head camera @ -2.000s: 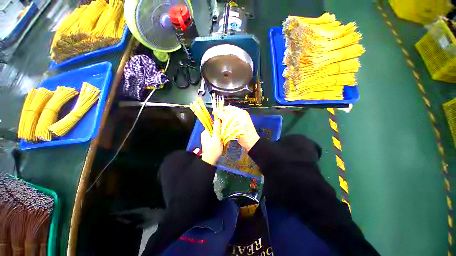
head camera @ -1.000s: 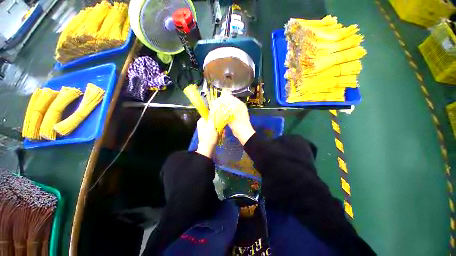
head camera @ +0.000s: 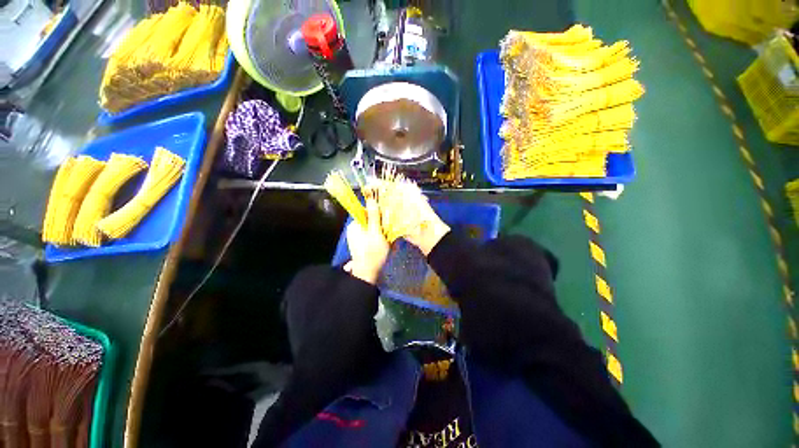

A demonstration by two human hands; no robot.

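My left hand and my right hand are close together just in front of the bench edge, below the machine. Both are shut on yellow wires. One part of the bunch sticks out up and left from my left hand. The rest fans upward between the hands, with pale tips near the machine's front. The machine has a round silver face in a teal housing. The fingers overlap the wires, so the exact grip is partly hidden. A blue scrap tray with brownish bits lies below my hands.
A blue tray of stacked yellow wires stands right of the machine. A blue tray with three curved bundles lies left. Scissors, patterned cloth, a fan and a red-capped item stand left of the machine.
My hands reached up to the machine's front, then came back a little towards me. The wire tips between them show again, more fanned out. The trays look unchanged.
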